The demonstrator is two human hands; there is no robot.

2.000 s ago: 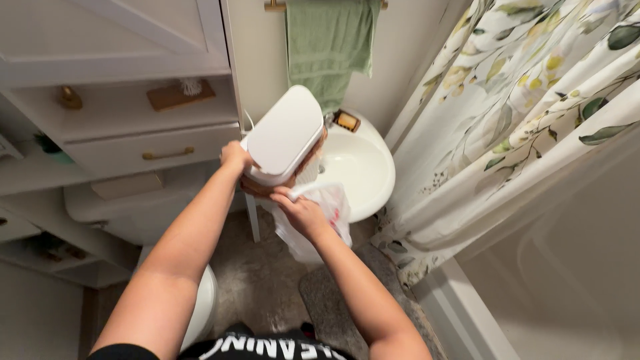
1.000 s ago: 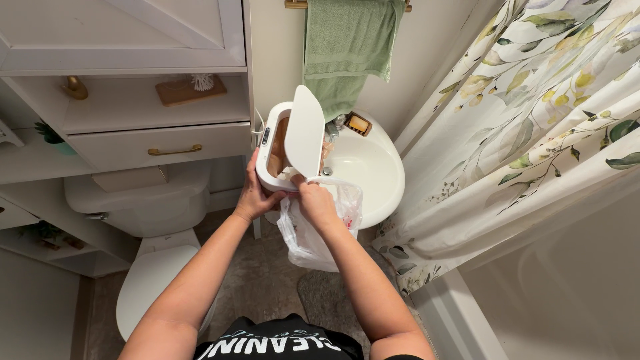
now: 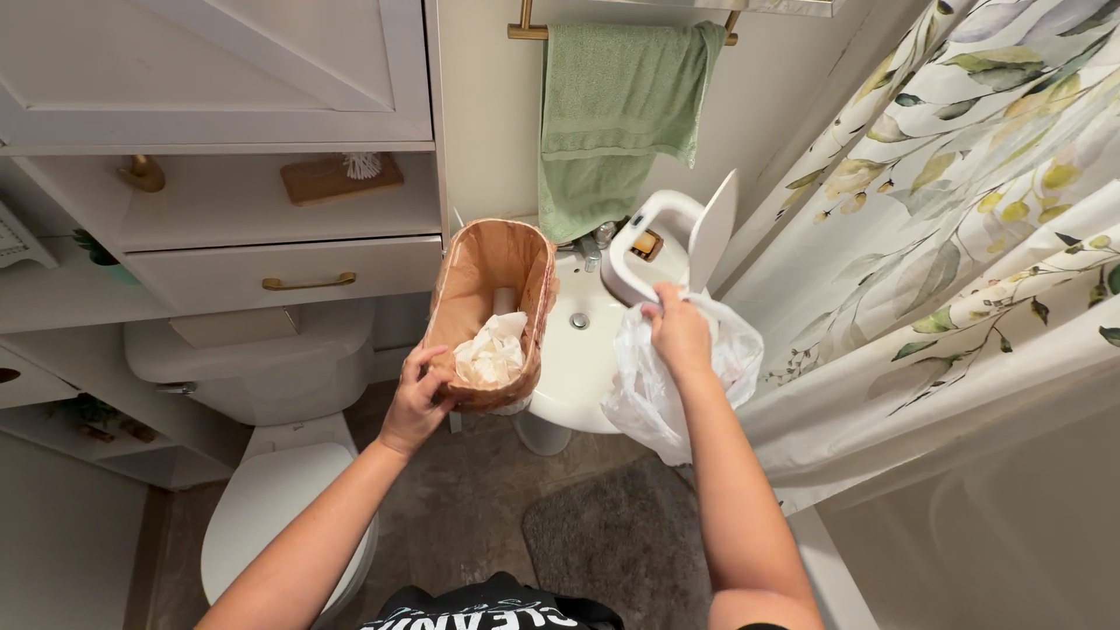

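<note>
My left hand (image 3: 418, 398) grips the near left rim of an oval trash bin (image 3: 444, 302) lined with a brown plastic bag. Crumpled white paper (image 3: 493, 350) and what looks like a cardboard tube lie inside the bin. My right hand (image 3: 681, 337) holds the white plastic lid frame (image 3: 623, 262) by its near end, over the right side of the sink. The frame's flap (image 3: 715, 229) stands raised. A translucent white plastic bag (image 3: 647, 398) hangs from my right hand as well. The bin's outer shell is mostly hidden by the liner.
Beneath the lid and bin is a white pedestal sink (image 3: 573, 376) with a faucet (image 3: 591, 254) and a soap dish (image 3: 646, 245). A green towel (image 3: 626, 105) hangs behind. At left stand a toilet (image 3: 276, 516) and shelving with a drawer (image 3: 293, 267); at right hangs a floral shower curtain (image 3: 962, 219).
The lid frame has come off the bin and moved right with my right hand. Its flap, closed two seconds ago, stands raised. The bin's lined inside now shows fully.
</note>
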